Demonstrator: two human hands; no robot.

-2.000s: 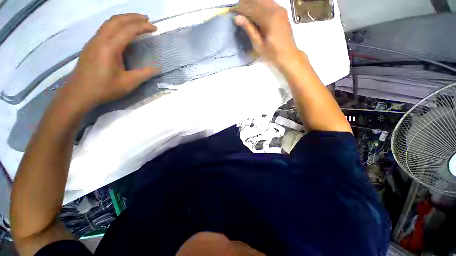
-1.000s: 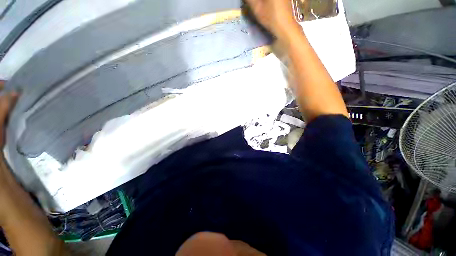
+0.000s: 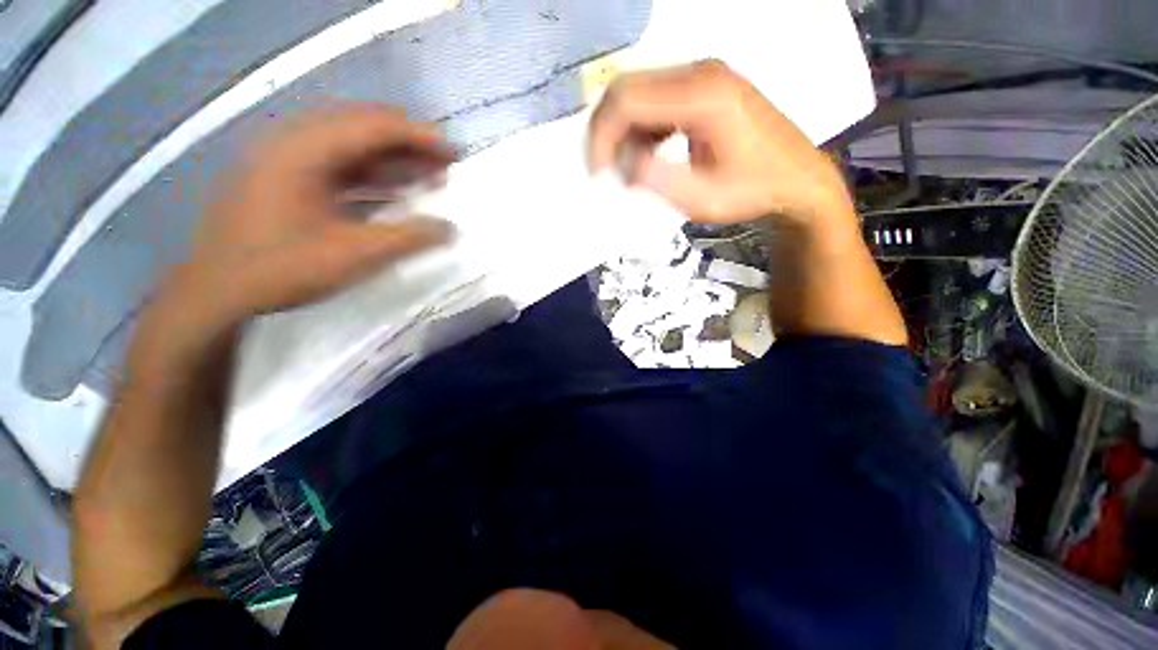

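Observation:
A long curved grey band (image 3: 533, 64) lies on the white-covered table, and a second grey band (image 3: 114, 140) lies beyond it at the upper left. White sheet material (image 3: 533, 203) lies along the near side of the first band. My left hand (image 3: 305, 210) is blurred above the band and the white material, with thumb and fingers apart. My right hand (image 3: 711, 146) is over the white surface just right of the band's near edge, its fingers curled towards the thumb. Whether it pinches any white material cannot be told.
White scraps (image 3: 679, 311) are heaped below the table's near edge. A wire-guard fan (image 3: 1105, 241) stands at the right, beside a dark panel (image 3: 933, 235). Dark pieces (image 3: 260, 540) lie in a green-edged crate below the table at the lower left.
My left hand has come back from the left edge to over the band. My right hand has moved down, nearer to me, off the band's right end. The view has shifted slightly.

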